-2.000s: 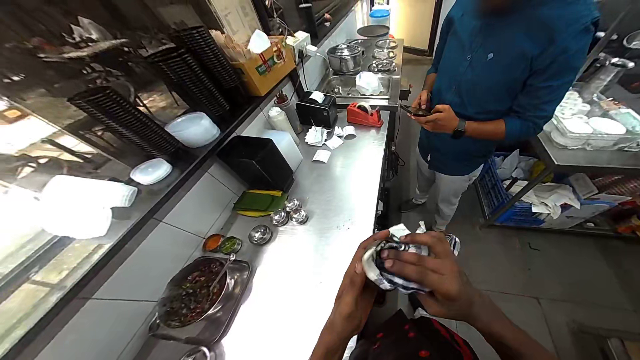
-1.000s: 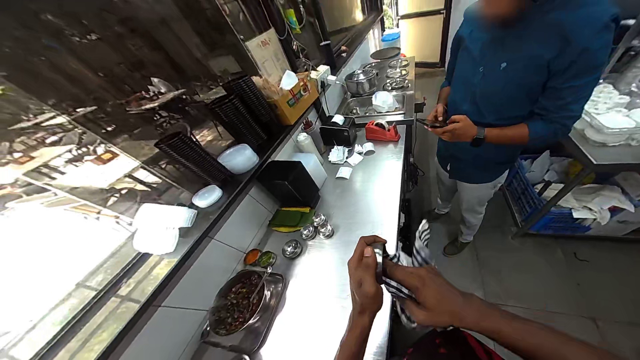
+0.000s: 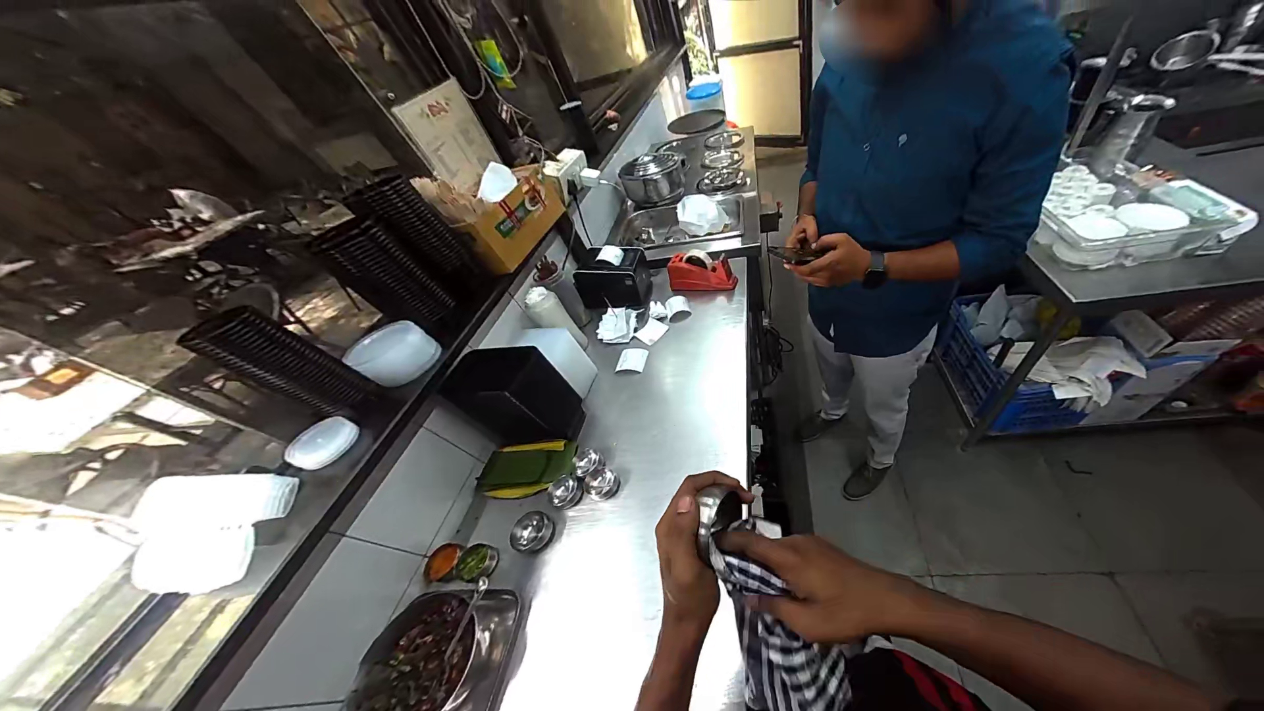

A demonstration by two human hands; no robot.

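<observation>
Over the right edge of the steel counter [image 3: 671, 425], my left hand [image 3: 691, 553] grips a small steel bowl [image 3: 709, 518] tilted on its side. My right hand [image 3: 815, 583] pinches a black-and-white checked cloth [image 3: 790, 657] and presses part of it into the bowl's mouth; the rest hangs below. Several small steel bowls [image 3: 601, 483] stand on the counter left of my hands. Beyond them, two little bowls hold an orange sauce [image 3: 443, 562] and a green one [image 3: 477, 561]. A large pan of dark food [image 3: 420, 652] with a spoon sits at the lower left.
A person [image 3: 918, 197] in a blue shirt stands beyond the counter's right side, holding a phone. Green leaf pieces [image 3: 528, 467], a black box [image 3: 513, 395], paper slips [image 3: 632, 360], a printer [image 3: 612, 278] and a red tape dispenser [image 3: 702, 273] lie further along the counter.
The steel bowl now shows in my left hand; earlier the cloth was bunched between both hands. The cloth now hangs down from my right hand. The view has shifted.
</observation>
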